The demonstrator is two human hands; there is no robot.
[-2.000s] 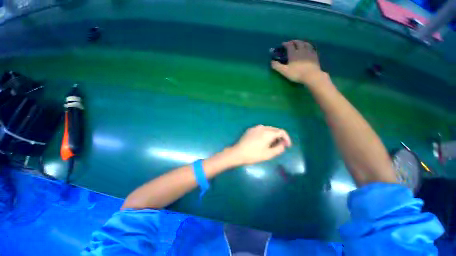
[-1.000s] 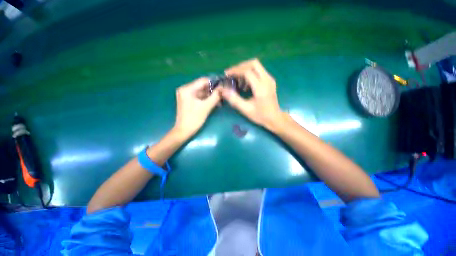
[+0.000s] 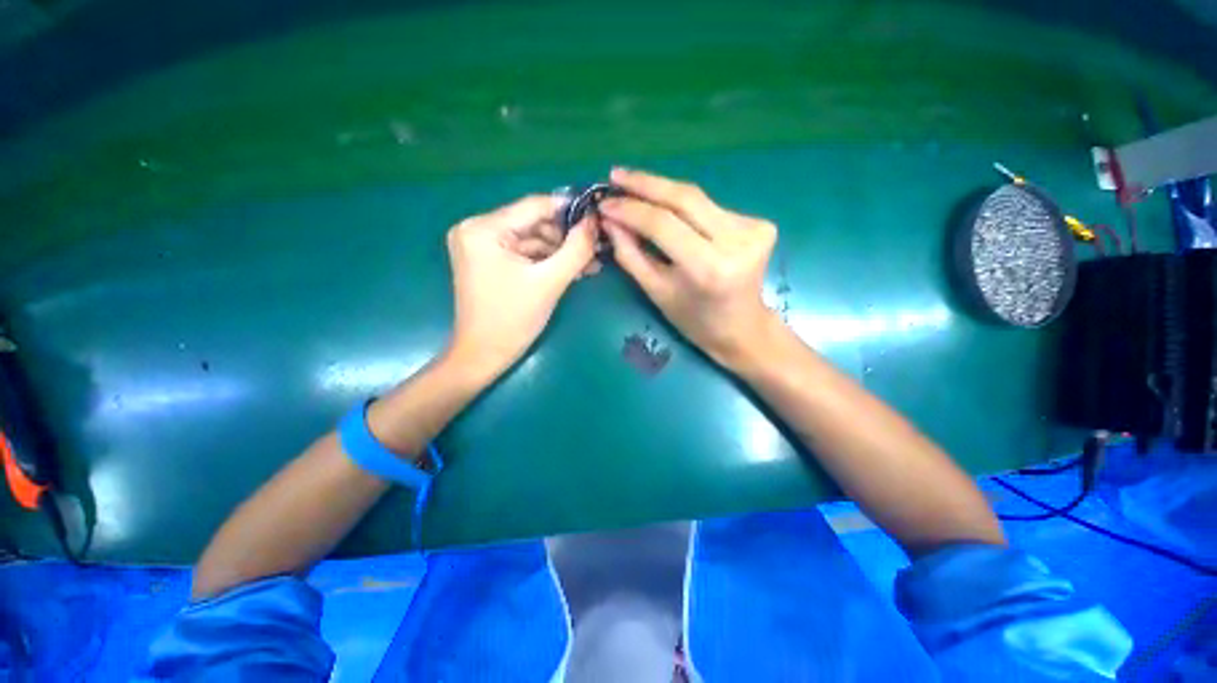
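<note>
A small black round unit [image 3: 582, 207] with a silvery edge is held between both hands over the green bench. My left hand [image 3: 514, 274] grips it from the left with thumb and fingers; a blue strap [image 3: 380, 446] is on that wrist. My right hand [image 3: 701, 260] pinches its right side with thumb and fingertips. The fingers cover much of the unit, and its inner parts are too small to make out.
A round dish with a grey speckled surface [image 3: 1021, 254] stands at the right, beside a black box [image 3: 1141, 347] with cables. A black and orange tool [image 3: 24, 447] lies at the far left edge. A dark patch [image 3: 646, 352] marks the green bench [image 3: 641, 454] below the hands.
My right hand has come back from the far side of the bench with the dark unit. My left hand has joined it and grips the unit too. The view has shifted.
</note>
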